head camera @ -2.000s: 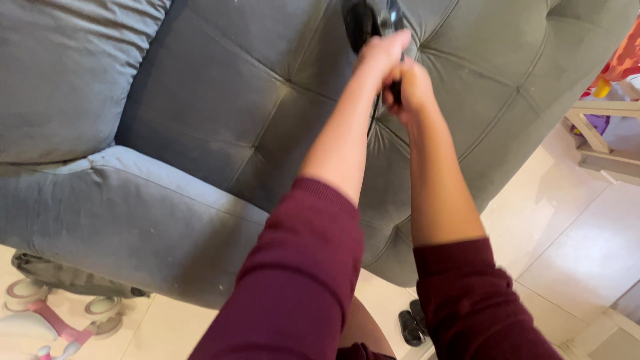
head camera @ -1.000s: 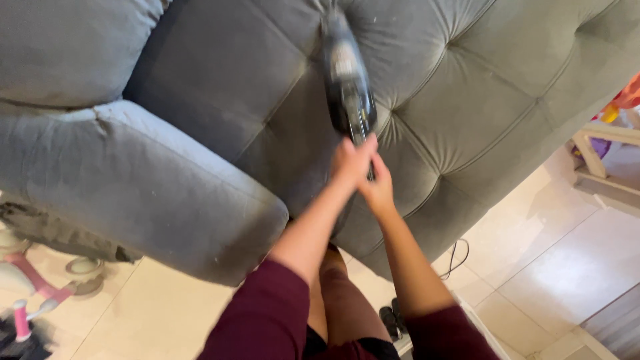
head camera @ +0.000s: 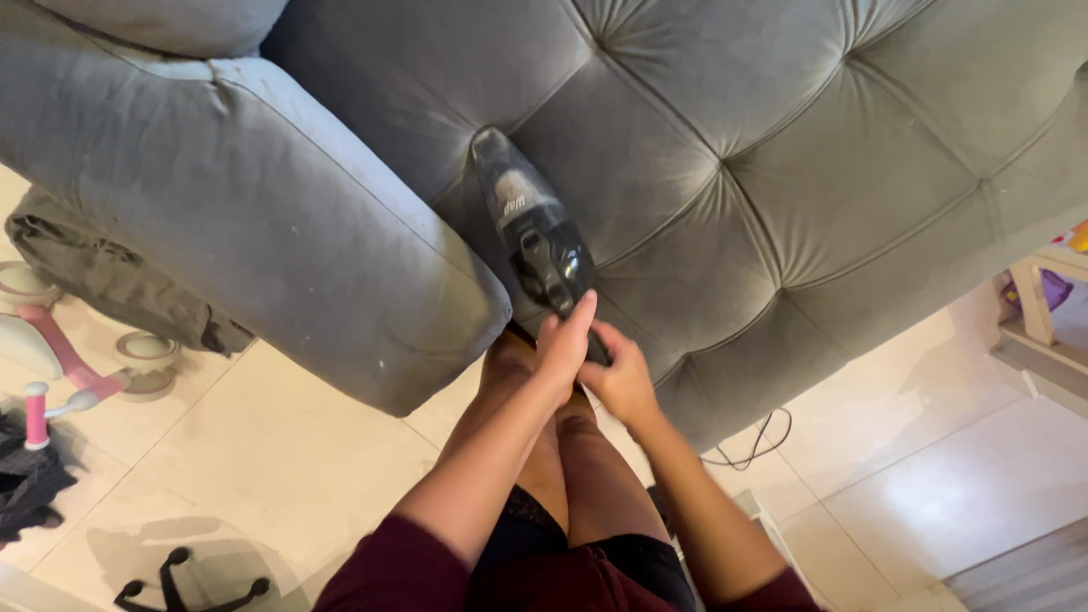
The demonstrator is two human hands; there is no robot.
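Note:
A black handheld vacuum cleaner [head camera: 544,229] with a clear dust cup lies over the tufted seat of the grey sofa [head camera: 646,187], its nozzle pointing up and away, close to the padded armrest [head camera: 280,229]. Around its handle my left hand [head camera: 565,344] is closed, thumb along the top. My right hand [head camera: 620,370] grips the rear end of the same handle, just right of and behind the left one. Pale matter shows inside the dust cup.
Below the armrest, a dark cloth [head camera: 110,263] and a pink and white ride-on toy [head camera: 72,365] rest on the tiled floor. A thin black cable [head camera: 752,446] loops beside the sofa's front edge. At right stands a pale wooden frame [head camera: 1033,306]; a black wheeled base [head camera: 183,586] is at lower left.
Both hands have drawn the vacuum back from the far part of the seat toward my body, and it is now beside the front of the armrest.

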